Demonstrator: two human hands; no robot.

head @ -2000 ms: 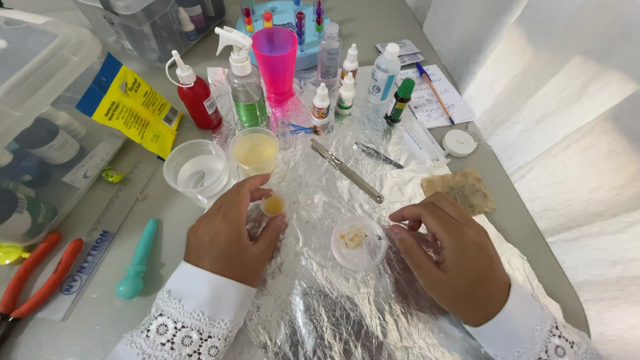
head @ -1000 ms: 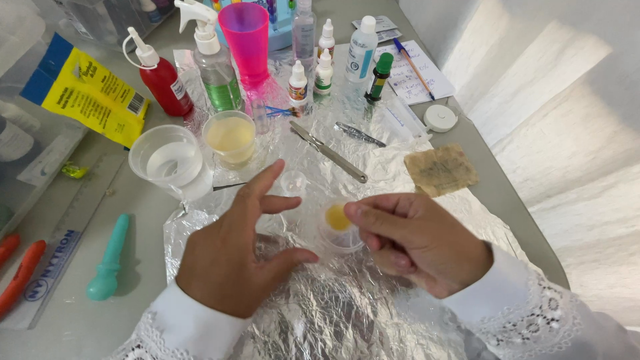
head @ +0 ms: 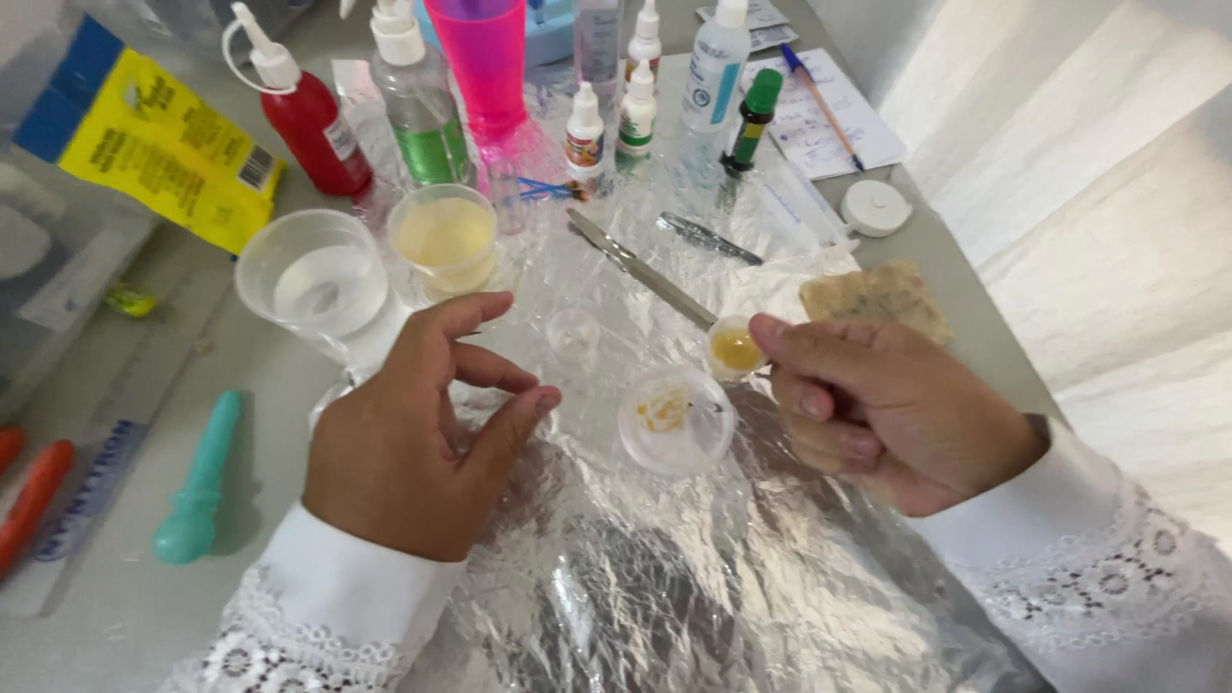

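Observation:
Between its thumb and fingers my right hand (head: 852,414) grips a small clear cup of amber liquid (head: 734,346). My left hand (head: 433,423) hovers over the foil, holding nothing visible, its thumb near the fingers but apart from them. Below the amber cup, a round clear dish (head: 676,421) holds yellowish bits. Another tiny clear cup (head: 573,335) stands between the hands on the aluminium foil (head: 616,587). A scalpel (head: 654,279) lies behind, its handle end near the amber cup. Dark tweezers (head: 710,238) lie further back. Just right of them, a tan stained pad (head: 876,296) rests flat.
Behind my left hand stand a plastic cup of clear liquid (head: 313,274) and one of yellowish liquid (head: 443,236). A red squeeze bottle (head: 313,125), a spray bottle (head: 419,111), a pink tumbler (head: 481,58) and several dropper bottles line the back. A teal tool (head: 199,481) lies at left.
The small amber cup, by my left hand two seconds ago, is now in my right hand. Since one second ago, my right hand has moved it rightward from over the dish.

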